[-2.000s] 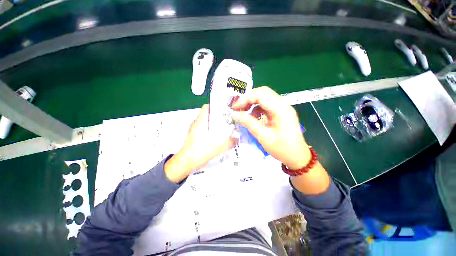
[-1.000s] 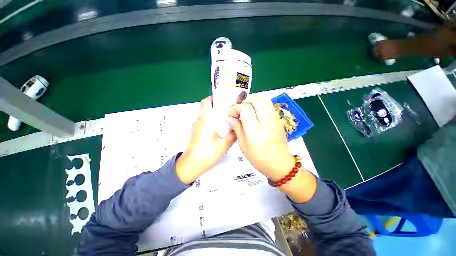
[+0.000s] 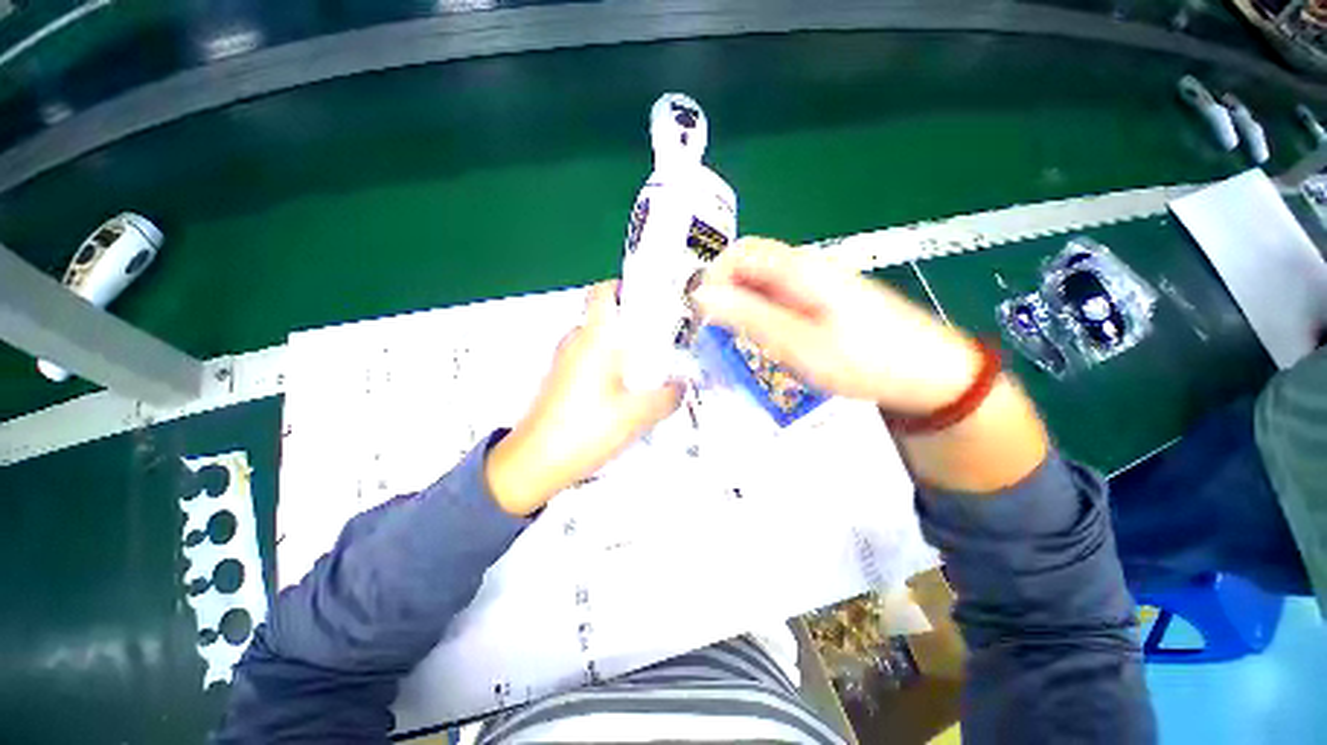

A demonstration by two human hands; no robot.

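Observation:
A white device housing [image 3: 662, 248] with a dark display window stands tilted above the printed white paper [image 3: 437, 437]. My left hand [image 3: 585, 411] is shut around its lower part. My right hand [image 3: 815, 323] is blurred, its fingertips at the housing's face just below the display window; whether they hold a small part cannot be told. A blue parts tray [image 3: 771, 381] with small gold-tan parts lies on the paper, partly hidden under my right hand.
Other white devices lie on the green conveyor [image 3: 437, 189], one [image 3: 677, 131] right behind the housing. A punched white strip [image 3: 221, 568] lies left. Bagged dark parts [image 3: 1084, 303] and a white sheet [image 3: 1254, 262] lie right. A person's sleeve shows at the right edge. An open carton is below.
My right hand and forearm have shifted right, fingertips still at the housing. The tray is more covered by the hand. Another person's arm has left the conveyor. Devices on the belt have moved right.

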